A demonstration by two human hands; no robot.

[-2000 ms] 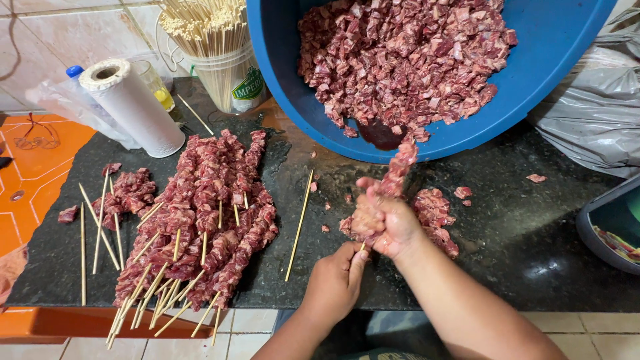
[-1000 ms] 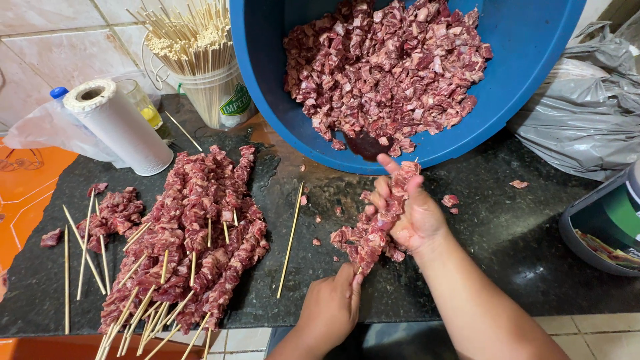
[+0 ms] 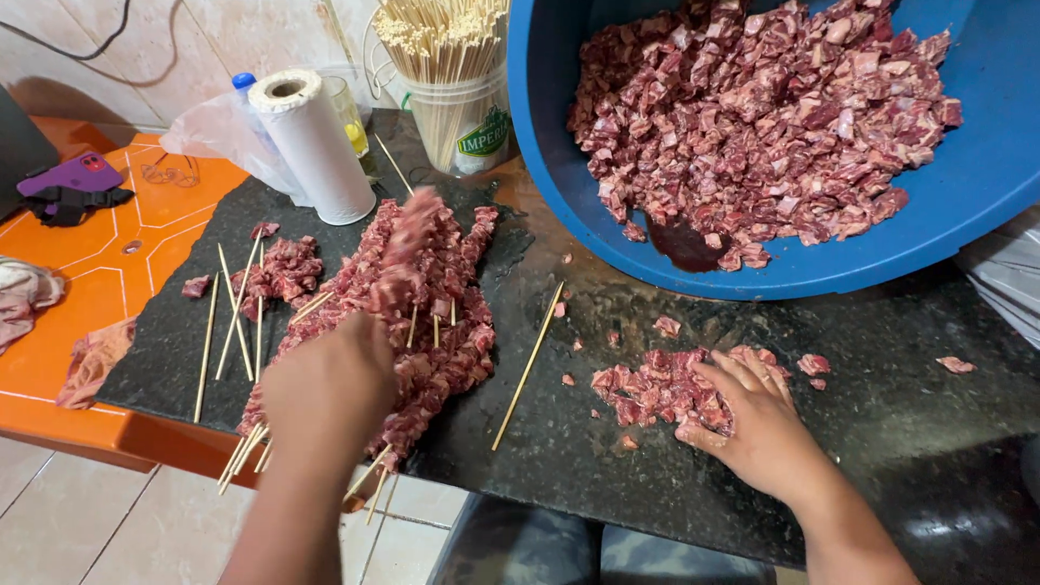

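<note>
My left hand, blurred by motion, is closed on a meat skewer above a pile of meat skewers. My right hand rests with spread fingers on a small heap of raw meat cubes on the dark stone counter. Between the hands a bare wooden skewer lies on the counter. Beyond them a tilted blue plastic basin holds many raw meat cubes and some dark red liquid. More meat cubes lie left of the pile, beside several bare skewers.
At the back stand a paper towel roll, a glass and a plastic bucket full of wooden skewers. The orange table at left bears a purple phone, eyeglasses and cloths. A grey plastic bag is at right.
My left hand has moved left with the meat skewer to above the pile. My right hand has left that skewer and come down onto the loose meat. The view has shifted left.
</note>
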